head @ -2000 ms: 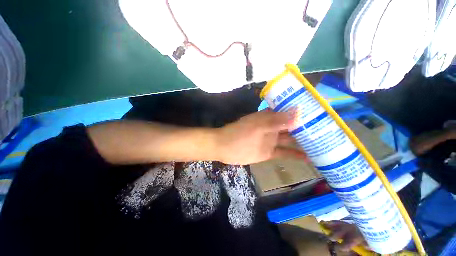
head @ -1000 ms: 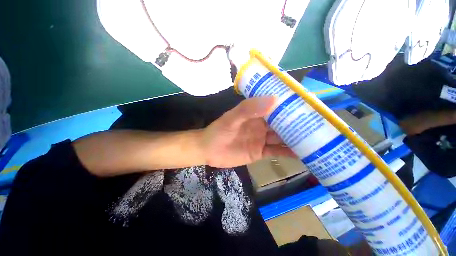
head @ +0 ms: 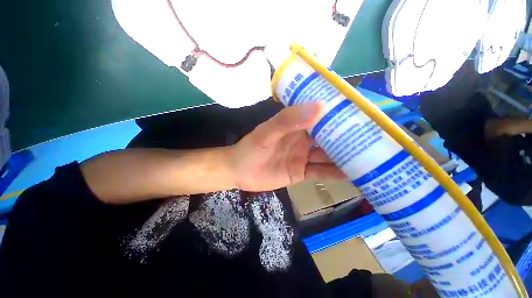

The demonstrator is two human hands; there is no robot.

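Note:
My left hand (head: 286,148) is bare and holds the front part of the white and blue sealant cartridge (head: 373,169) from below. The cartridge sits in the yellow frame of the caulking gun (head: 434,169), tilted with its front end up and left. The front ring is over the near edge of a white plastic housing (head: 233,87), hiding part of it; the nozzle is hidden. A dark red wire (head: 227,63) curves inside the housing between dark connectors. My right hand (head: 396,286) is dark and cut off at the bottom edge; its grip cannot be made out.
The housing lies on a dark green bench (head: 76,70). More white housings (head: 431,46) lie at the right. Stacked housings (head: 3,110) show at the left edge. Cardboard boxes (head: 326,195) and blue frames are below the bench. Another person's forearm (head: 507,127) is at the right.
Since two seconds ago, the gun's front and my left hand have moved left, and the front ring now overlaps the housing's edge. My right hand has dropped largely out of view.

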